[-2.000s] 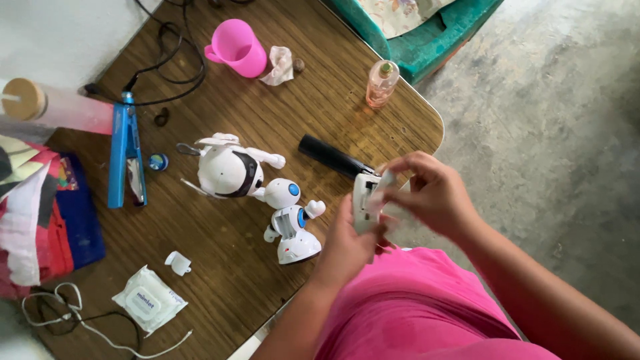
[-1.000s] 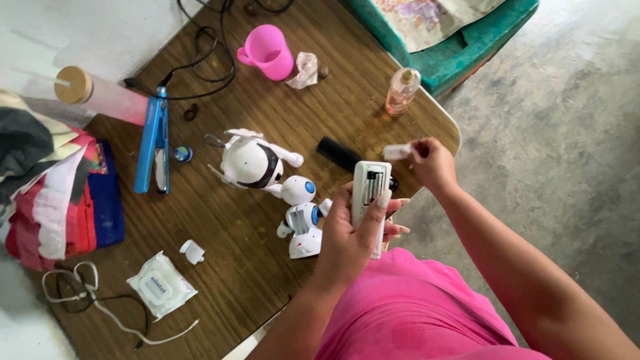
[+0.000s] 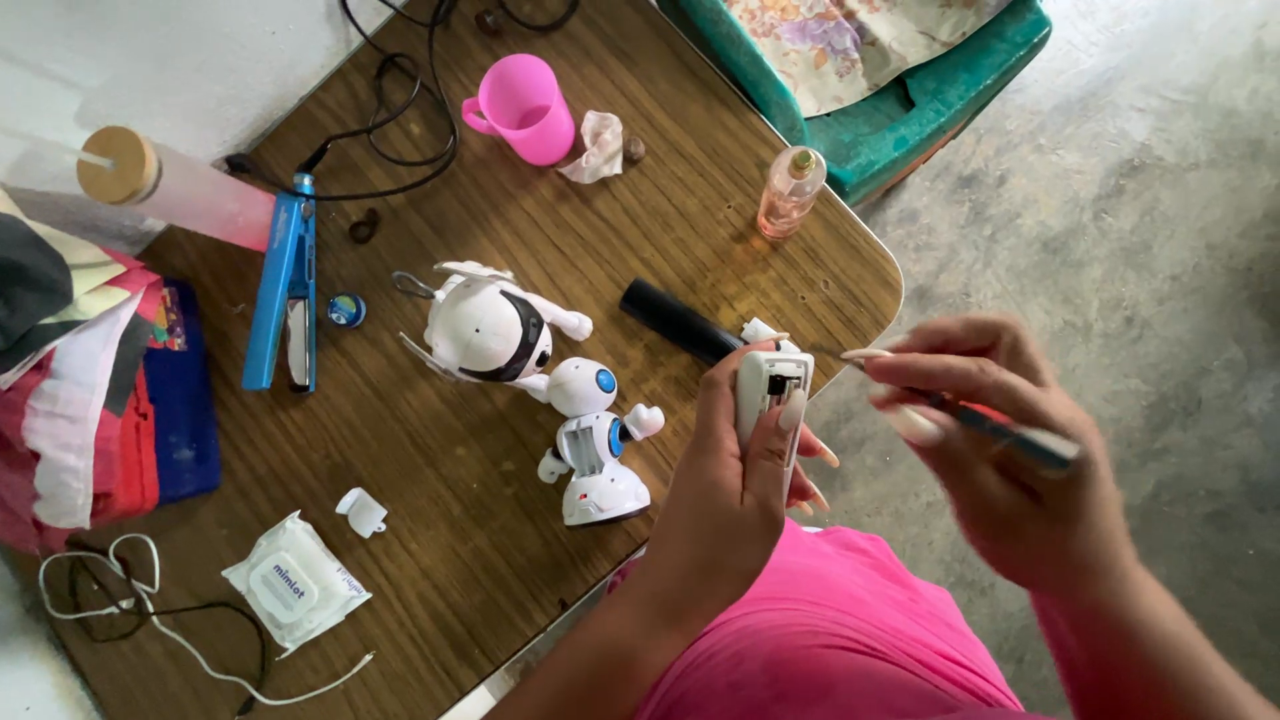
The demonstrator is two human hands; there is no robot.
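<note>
My left hand (image 3: 745, 450) holds a white remote control (image 3: 752, 398) upright, its battery compartment uncovered, my thumb over its lower part. To the right, my right hand (image 3: 1000, 430) grips a slim tool with a dark and red handle (image 3: 1010, 432), perhaps a small screwdriver; its thin tip points toward the remote. Behind the remote a small white cover (image 3: 768, 334) lies on the table beside a black cylinder (image 3: 680, 320). Left of my left hand stands a white toy robot with blue discs (image 3: 600, 440), its compartment showing. A white robot dog toy (image 3: 485, 325) touches it.
On the wooden table (image 3: 450, 560) are a perfume bottle (image 3: 790, 195), a pink mug (image 3: 525, 110), a blue hair straightener (image 3: 280, 290), a wipes pack (image 3: 298, 585) and cables (image 3: 190, 640). Folded clothes (image 3: 80, 400) lie at the left; a green chair (image 3: 870, 130) stands beyond the corner.
My right hand held the small white cover a second ago; the cover now lies on the table and that hand grips the slim tool. My left hand still holds the remote.
</note>
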